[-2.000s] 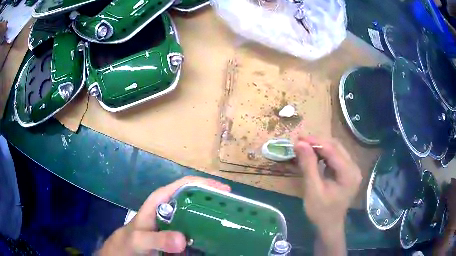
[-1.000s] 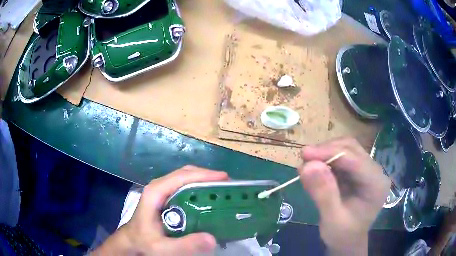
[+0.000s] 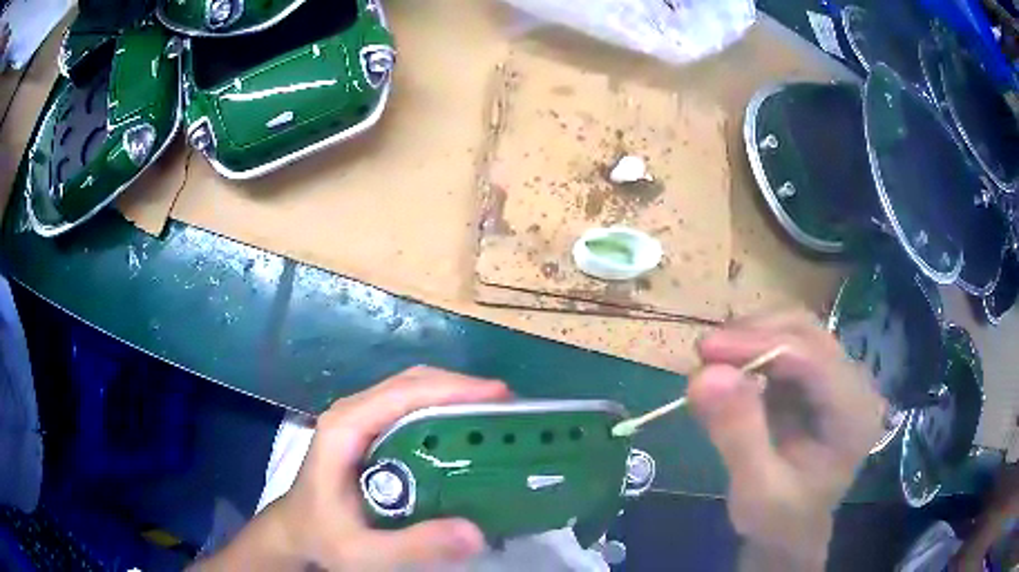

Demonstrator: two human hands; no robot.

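Observation:
A glossy green car body shell (image 3: 492, 475) with a silver rim, a row of small dark holes and chrome lamps at its corners is held over the near edge of the bench. My left hand (image 3: 346, 480) grips its left side, thumb on the front face. My right hand (image 3: 782, 413) pinches a thin pale glue stick (image 3: 676, 412); its pale tip is at the shell's upper right corner, by the last hole. Whether the tip touches cannot be told. The white oval glue dish (image 3: 617, 254) with pale green contents sits on the stained cardboard pad (image 3: 548, 123).
A small white lump (image 3: 631, 169) lies behind the dish. Green shells (image 3: 293, 98) are piled at the left, and more shells (image 3: 810, 168) lie at the right with dark interiors showing. A clear plastic bag (image 3: 659, 25) is at the back on the cardboard sheet (image 3: 391, 212).
My right hand has moved from the dish to the held shell with the glue stick, then slightly right along the row of holes. The shell has been tilted so its holed edge shows more.

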